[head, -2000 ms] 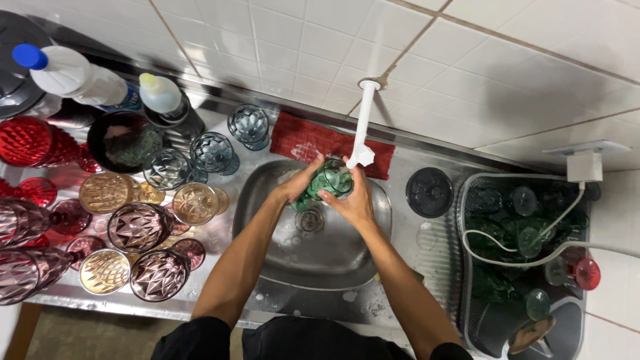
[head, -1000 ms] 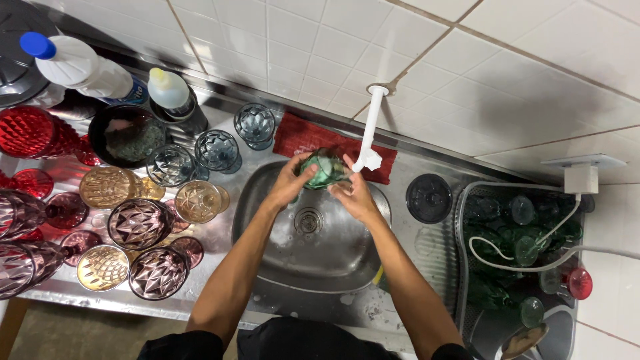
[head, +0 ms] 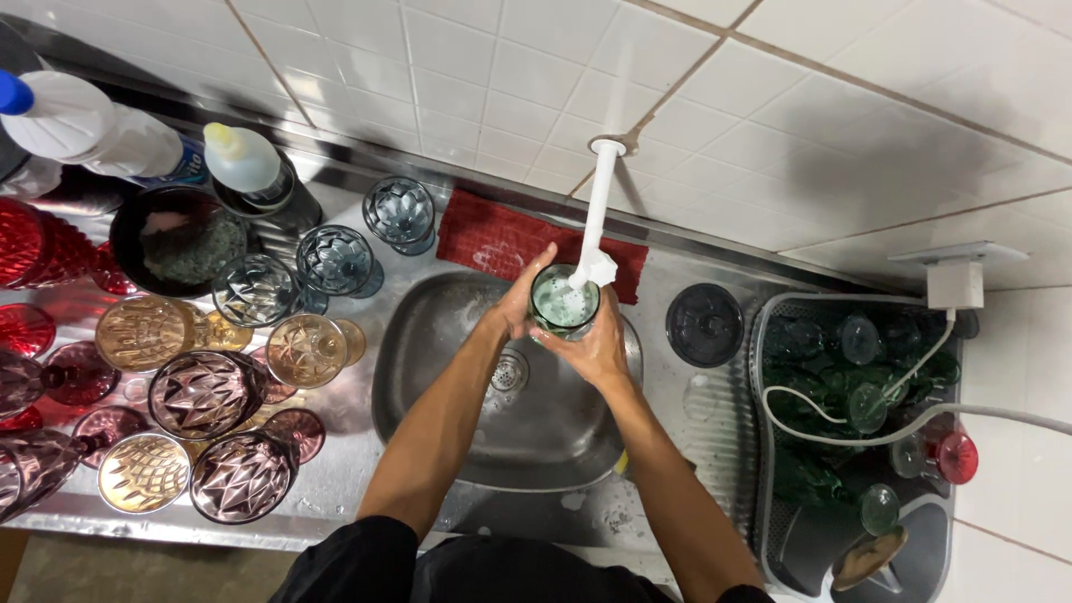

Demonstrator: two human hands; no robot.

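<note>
A green glass goblet (head: pixel 566 303) is held upright, mouth up, beneath the white tap (head: pixel 597 201), and whitish water or foam shows inside it. My left hand (head: pixel 517 303) grips the left side of the goblet. Around its right and lower side my right hand (head: pixel 593 339) is closed. Both hands are over the back of the stainless steel sink (head: pixel 469 427), behind the drain (head: pixel 507 375). The stem and foot of the goblet are hidden from this angle.
Left of the sink stand blue (head: pixel 335 260), amber (head: pixel 306 350) and purple goblets (head: pixel 243 476), a dark bowl (head: pixel 176 243) and bottles (head: pixel 243 163). A red cloth (head: pixel 486 234) lies behind. Right are a dark round lid (head: pixel 704 324) and a rack (head: pixel 758 419) of glassware, crossed by a white cable (head: pixel 913 423).
The goblet, earlier tilted between both hands, is now upright with its mouth under the tap. Both hands have shifted around it.
</note>
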